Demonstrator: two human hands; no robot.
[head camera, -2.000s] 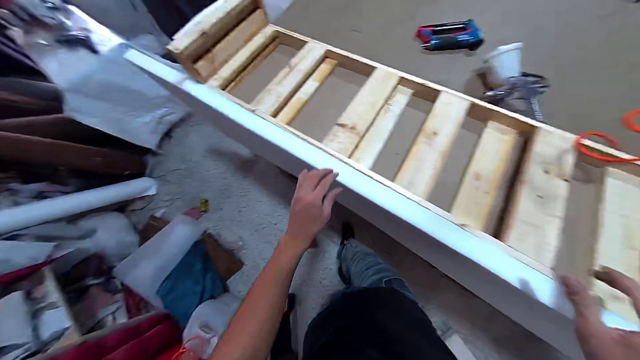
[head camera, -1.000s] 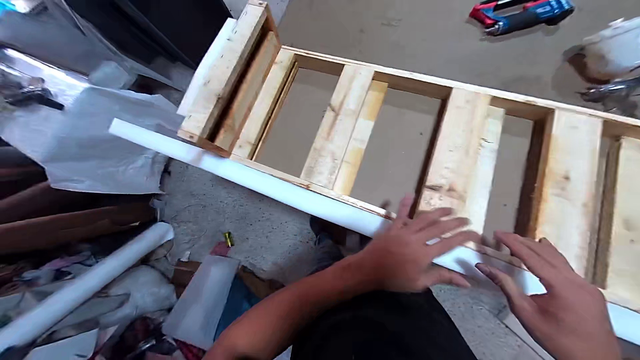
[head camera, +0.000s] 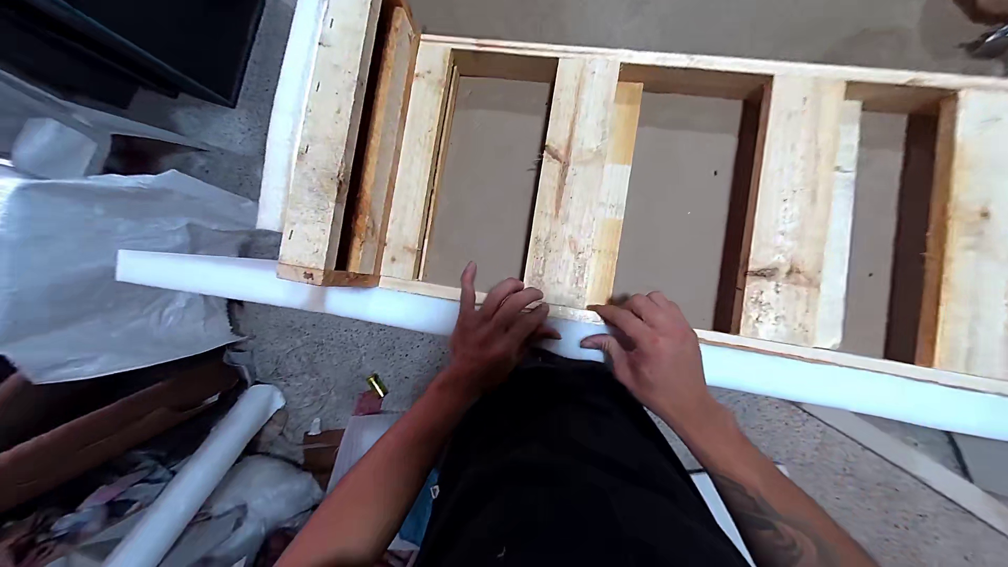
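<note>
A wooden frame with cross slats (head camera: 579, 181) fills the upper right of the view. Along its near side runs a long white foam strip (head camera: 827, 387), whose left end sticks out past the frame's corner. My left hand (head camera: 498, 335) presses on the near rail and the foam, fingers bent over the edge. Just to its right, my right hand (head camera: 654, 346) pinches at the same edge, fingertips on the wood rail and thumb against the foam. Another white foam piece (head camera: 293, 118) covers the frame's left end. My body stands close against the foam strip.
A crumpled translucent sheet (head camera: 118, 268) lies at left, with a white roll (head camera: 201, 472) and heaped scraps below it. A black panel (head camera: 173, 47) is at upper left. A small yellow object (head camera: 377, 385) lies on the floor. A pale board (head camera: 913, 461) lies at lower right.
My right hand has come in from the far right to the near rail beside my left hand. The foam strip now sits higher against the rail at my hands. The view has shifted toward the frame's left end.
</note>
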